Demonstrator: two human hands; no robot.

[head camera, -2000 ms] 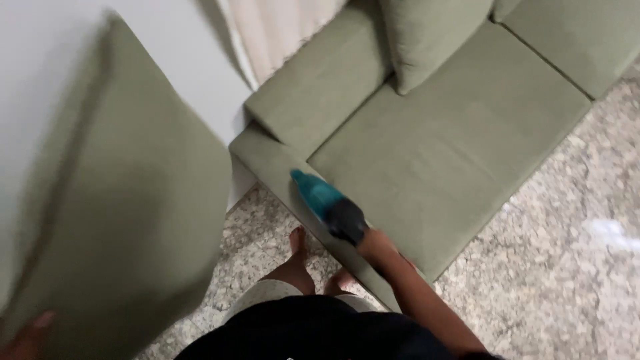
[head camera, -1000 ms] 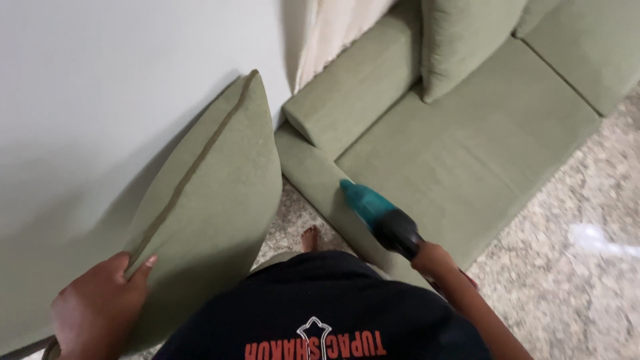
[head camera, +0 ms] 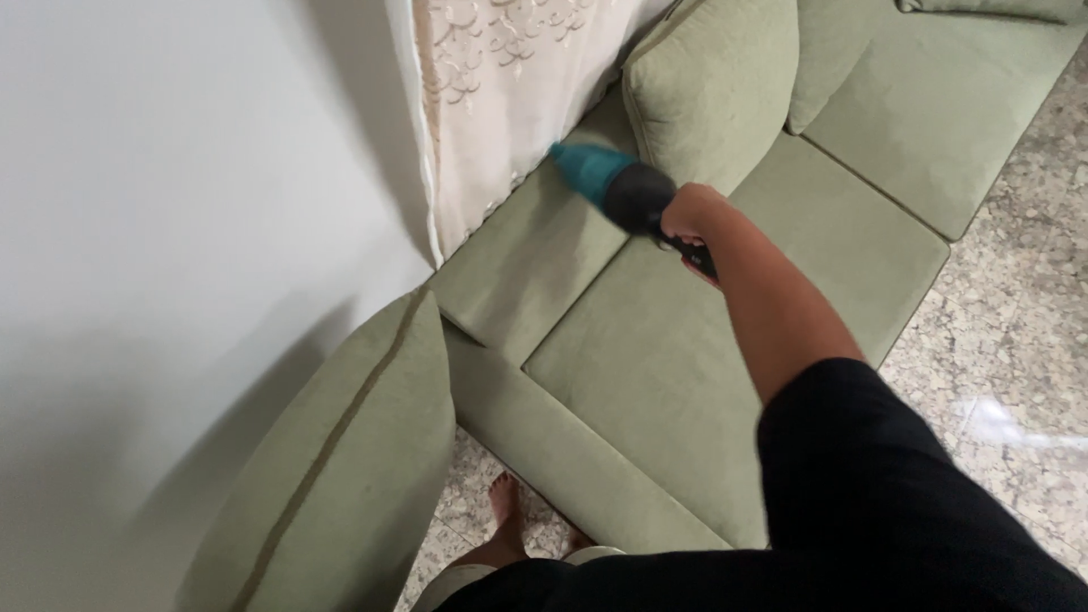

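My right hand (head camera: 695, 217) is closed around the handle of a black and teal handheld vacuum cleaner (head camera: 625, 191). Its teal nozzle points up and left, over the backrest of a green fabric sofa (head camera: 654, 374), near the curtain's lower edge; whether it touches the fabric, I cannot tell. A large green cushion (head camera: 357, 476) with a darker seam stands tilted at the lower left, beside the sofa's arm. My left hand is outside the view.
A pale embroidered curtain (head camera: 501, 93) hangs behind the sofa, next to a white wall (head camera: 187, 187). Another green cushion (head camera: 714, 85) leans on the backrest. My bare foot (head camera: 505, 501) is on the speckled stone floor (head camera: 977, 340) beside the sofa's arm.
The vacuum cleaner in my right hand has moved from the sofa's arm to the backrest by the curtain. My left hand, earlier on the large cushion, has gone out of view.
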